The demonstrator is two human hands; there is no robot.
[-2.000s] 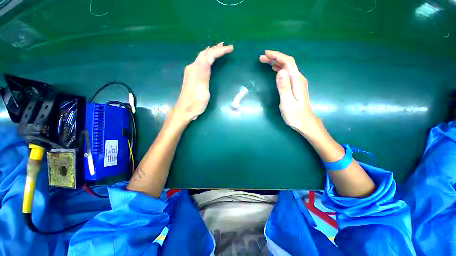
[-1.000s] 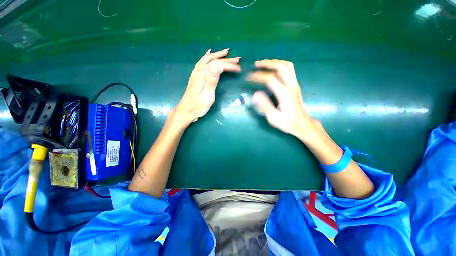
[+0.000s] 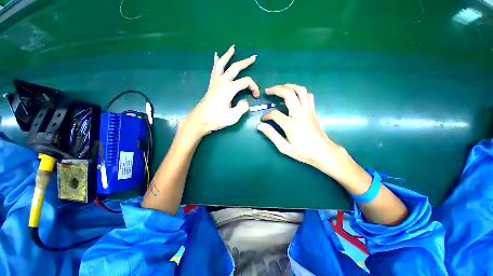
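Note:
A small slim stick (image 3: 261, 108), white with a dark end at the right, lies on the glossy dark green surface (image 3: 259, 172) between my hands. My left hand (image 3: 220, 99) is at its left end, fingers spread, with thumb and index tips close to the stick; whether they touch it is unclear. My right hand (image 3: 297, 121) is at its right end, fingers curved and apart, fingertips around the dark end without a visible grip. A blue band (image 3: 370, 188) is on my right wrist.
At the left stand a blue soldering station (image 3: 123, 153), a yellow-handled iron (image 3: 40, 188) in a black holder (image 3: 48, 124), and a square yellowish tray (image 3: 73, 181). Thin white circles mark the far surface. Blue sleeves of other people show at both sides.
The stick, blurred before, now shows sharply. My left fingers have spread and its thumb and index have come to the stick. My right hand, blurred one second ago, is now sharp and slightly lower.

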